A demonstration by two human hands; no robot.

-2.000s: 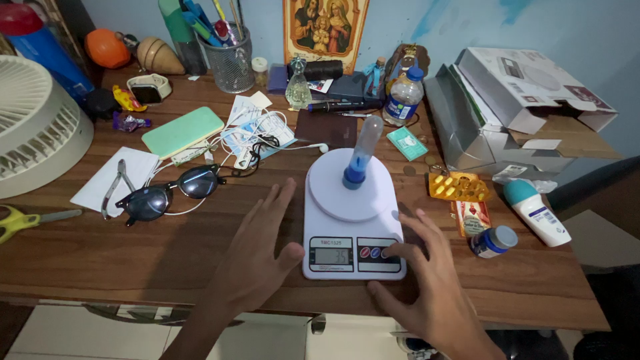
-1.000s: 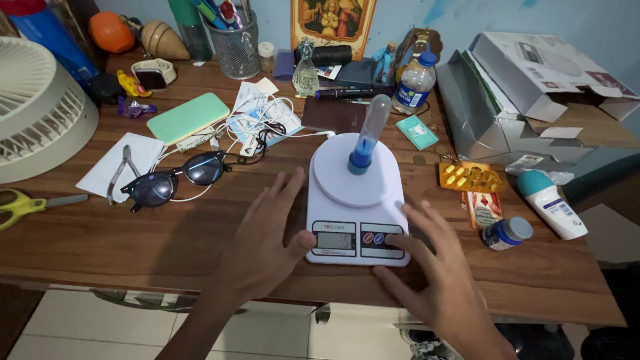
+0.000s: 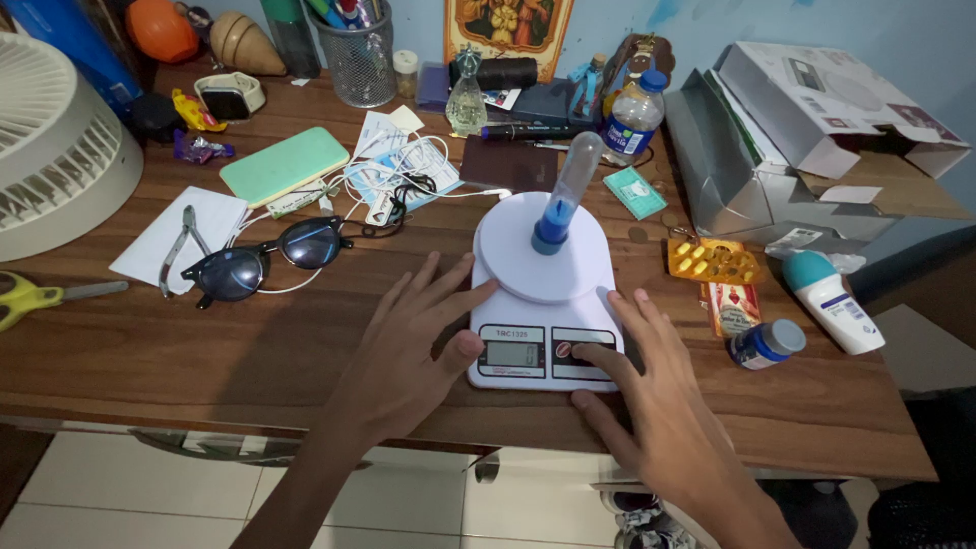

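Observation:
A white digital kitchen scale lies on the wooden desk, its display showing 0. On its round platform stands a clear plastic tube with blue contents and a blue cap at the bottom, leaning slightly right. My left hand is spread along the scale's left side, fingers apart, holding nothing. My right hand is at the lower right of the scale; its index finger rests on the button panel and its thumb is by the front edge. It holds nothing either.
Sunglasses, nippers, scissors and a white fan are at left. Tangled earphones lie behind. At right are a pill blister, a small blue jar, a roll-on deodorant and cardboard boxes.
The scale's display read 35 two seconds ago and reads 0 now. Both hands have stayed beside the scale, with the right index finger at the buttons.

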